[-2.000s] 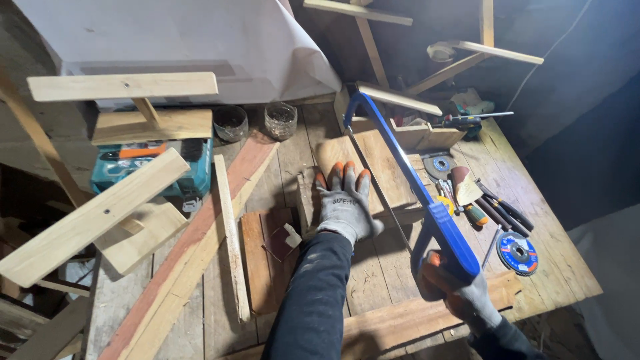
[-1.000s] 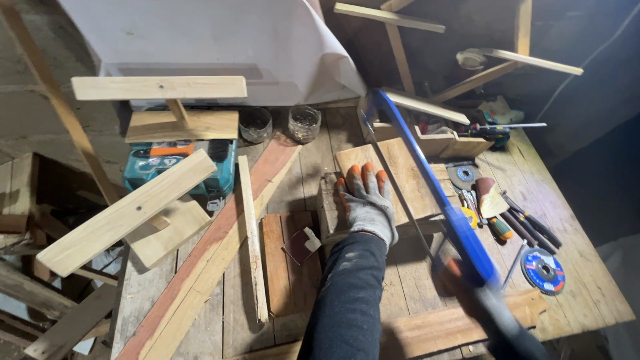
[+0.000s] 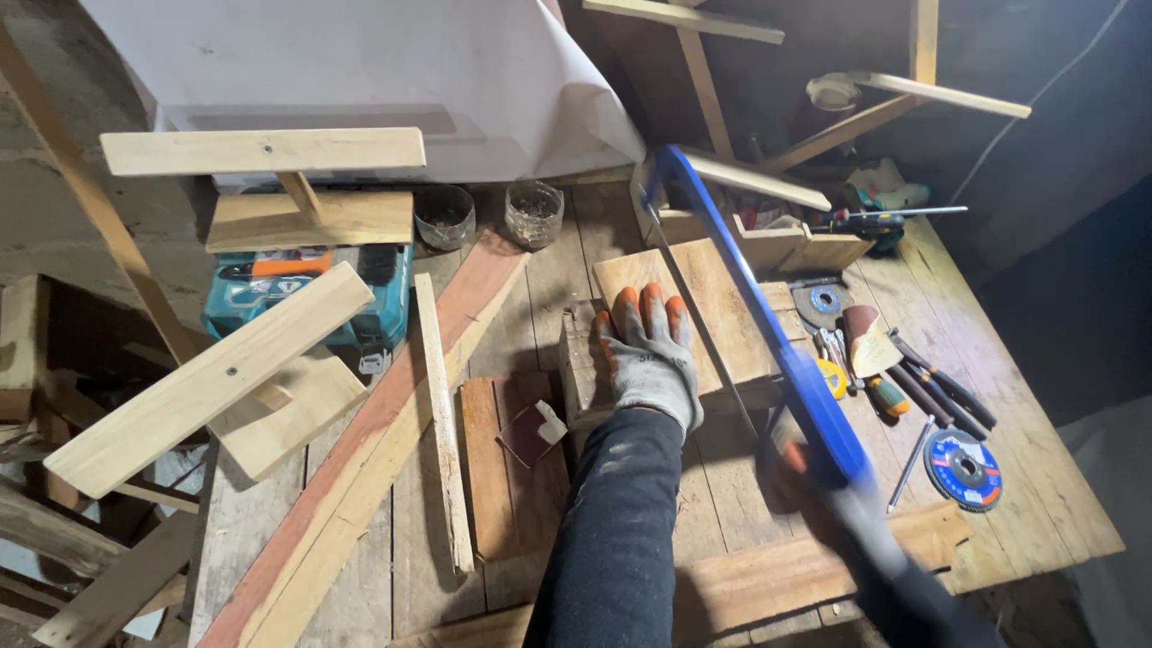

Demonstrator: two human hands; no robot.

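Observation:
My left hand [image 3: 650, 360], in a grey glove with orange fingertips, lies flat on a light wooden board [image 3: 729, 310], pressing it over a thick wooden block [image 3: 585, 364]. Gloved too, my right hand [image 3: 810, 477] grips the handle end of a blue hacksaw [image 3: 751, 301] and is blurred. The saw slants from upper left to lower right, its thin blade crossing the board just right of my left fingers. Whether the blade has cut into the wood cannot be told. A piece of sandpaper [image 3: 533, 434] rests on brown boards [image 3: 490, 468] left of my left forearm.
At left, T-shaped wooden pieces [image 3: 207, 382] stand on and beside a teal case [image 3: 225, 310]. Two cut plastic cups [image 3: 534, 216] stand behind. A long reddish plank [image 3: 360, 450] crosses the bench. At right lie a flap disc [image 3: 963, 470], pliers [image 3: 945, 382] and a tape measure [image 3: 832, 380].
My right hand and the hacksaw have shifted relative to the board, while my left hand stays on it. Between the earlier frames the view swung somewhat.

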